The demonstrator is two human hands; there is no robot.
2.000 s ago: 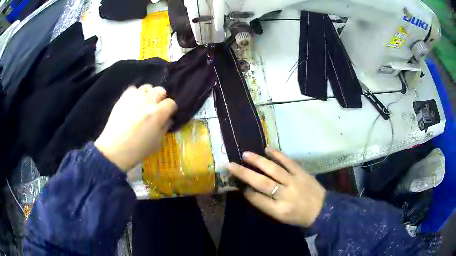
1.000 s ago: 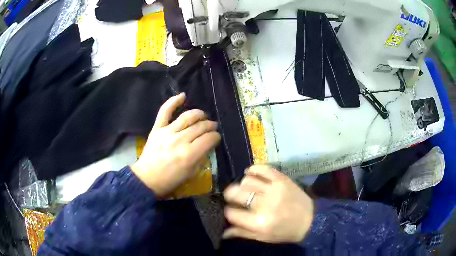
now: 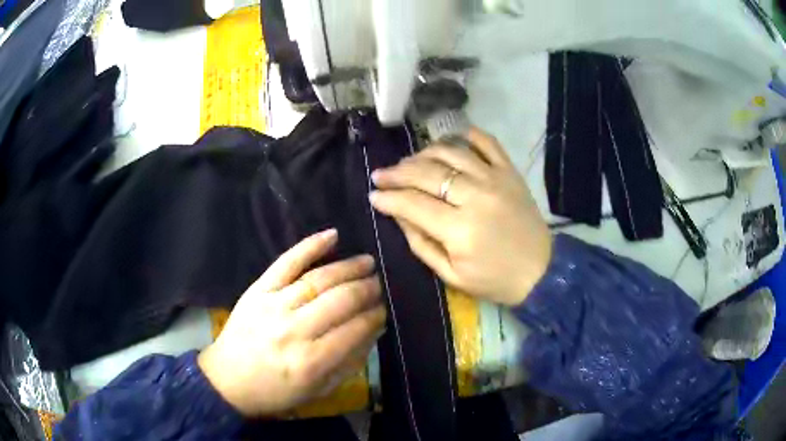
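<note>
A black garment panel (image 3: 164, 232) lies left of the needle, its right part beside a long black strip (image 3: 412, 344) with pale stitch lines. The strip runs from under the presser foot (image 3: 355, 129) down over the table's front edge. My left hand (image 3: 297, 332) lies flat on the panel and the strip's left edge, fingers spread, pressing from above. My right hand (image 3: 470, 211) rests on the strip just below the foot, fingertips near the stitch line. Neither hand visibly grasps the cloth. The needle tip is too blurred to make out.
The white machine head (image 3: 362, 43) stands over the cloth. Spare black strips (image 3: 579, 138) and dark snips (image 3: 687, 226) lie at right. Yellow tape (image 3: 233, 73) is stuck on the table. A dark cloth pile (image 3: 56, 121) is at far left, a blue surface (image 3: 758, 344) at right.
My right hand has moved up from the strip's lower end to near the foot. My left hand has shifted slightly down. The strip now hangs past the front edge, and the view has moved closer.
</note>
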